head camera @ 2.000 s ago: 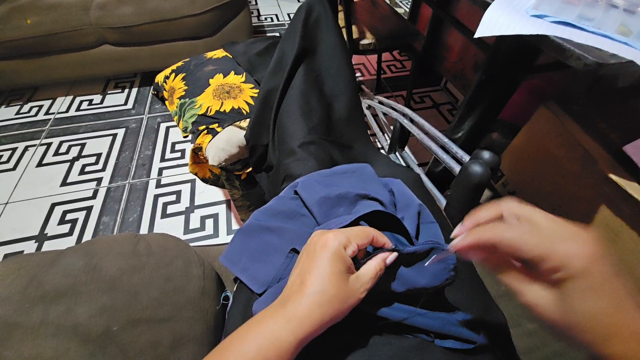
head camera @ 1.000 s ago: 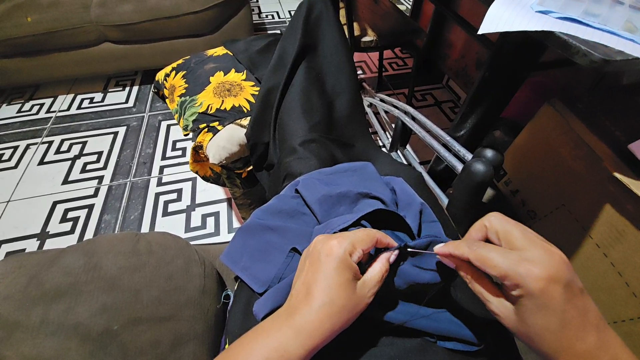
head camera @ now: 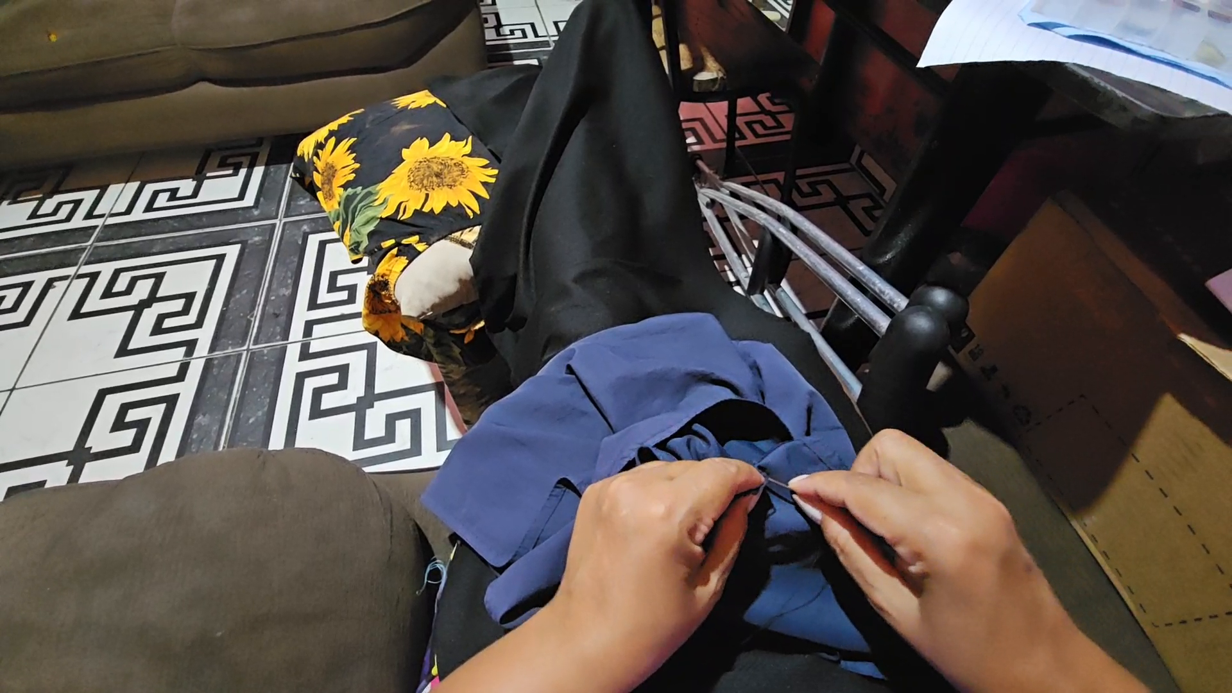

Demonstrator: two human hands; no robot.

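Note:
Blue fabric (head camera: pixel 654 385) lies bunched across my lap, over black cloth (head camera: pixel 616 241). My left hand (head camera: pixel 664 529) pinches a fold of the blue fabric between thumb and index finger. Close beside it on the right, my right hand (head camera: pixel 924 539) holds a thin sewing needle (head camera: pixel 778 484) between thumb and fingertips. The needle spans the small gap between both hands, its far end at the pinched fold. Whether its tip is inside the cloth cannot be made out. Any thread is too fine to tell.
A brown sofa armrest or cushion (head camera: pixel 212 568) is at the lower left, another sofa (head camera: pixel 241 67) at the back. Sunflower-print fabric (head camera: pixel 404 183) lies beyond my lap. On the right are metal rods (head camera: pixel 808 250), a cardboard box (head camera: pixel 1107 423) and a table corner with paper (head camera: pixel 1001 43).
My right hand, blurred and apart from the cloth two seconds ago, has come in beside my left hand. Since one second ago, less of the needle shows between them. My left hand keeps its pinch.

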